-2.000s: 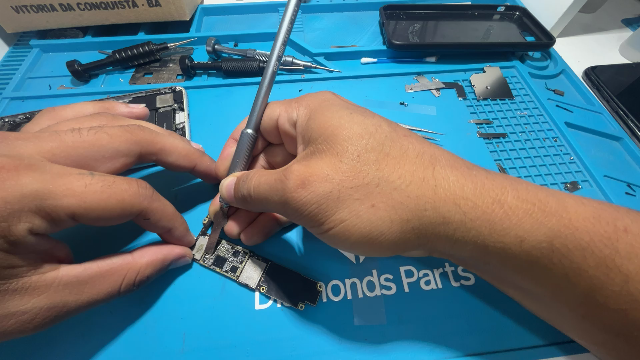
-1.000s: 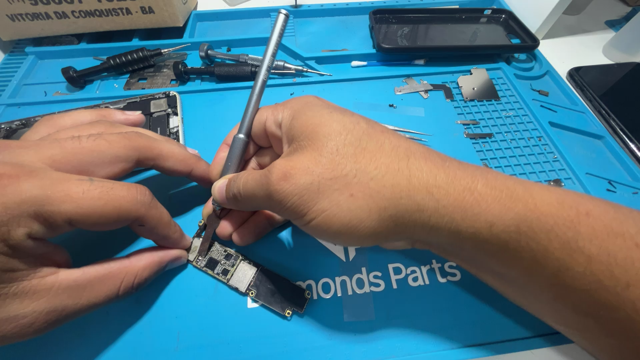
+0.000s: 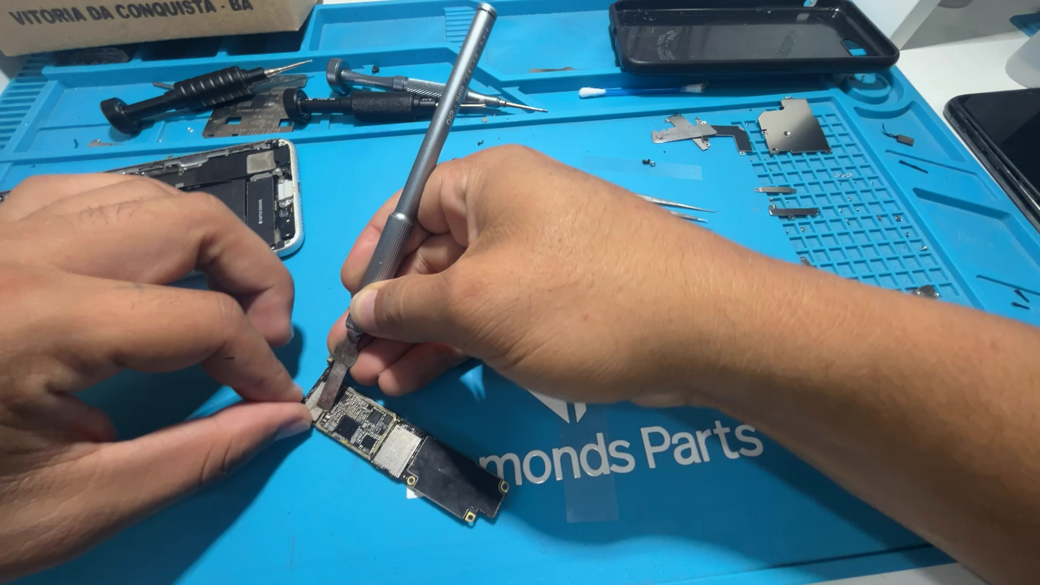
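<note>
A phone logic board lies slantwise on the blue silicone repair mat, with chips and a silver shield on it and a black cover at its lower right end. My left hand pinches the board's upper left end between thumb and index finger. In my right hand is a slim grey metal handle with a flat blade, held like a pen. The blade's tip rests on the board close to my left fingertips. Behind my left hand, partly covered by it, lies an opened phone housing.
Precision screwdrivers lie in the mat's back tray, near a cotton swab and a black phone case. Metal shields and tiny parts sit on the gridded area at right. Tweezer tips show behind my right wrist. A dark phone lies far right.
Both hands keep nearly the same places on the board and tool. The handle leans a little differently than two seconds ago. The view has shifted slightly.
</note>
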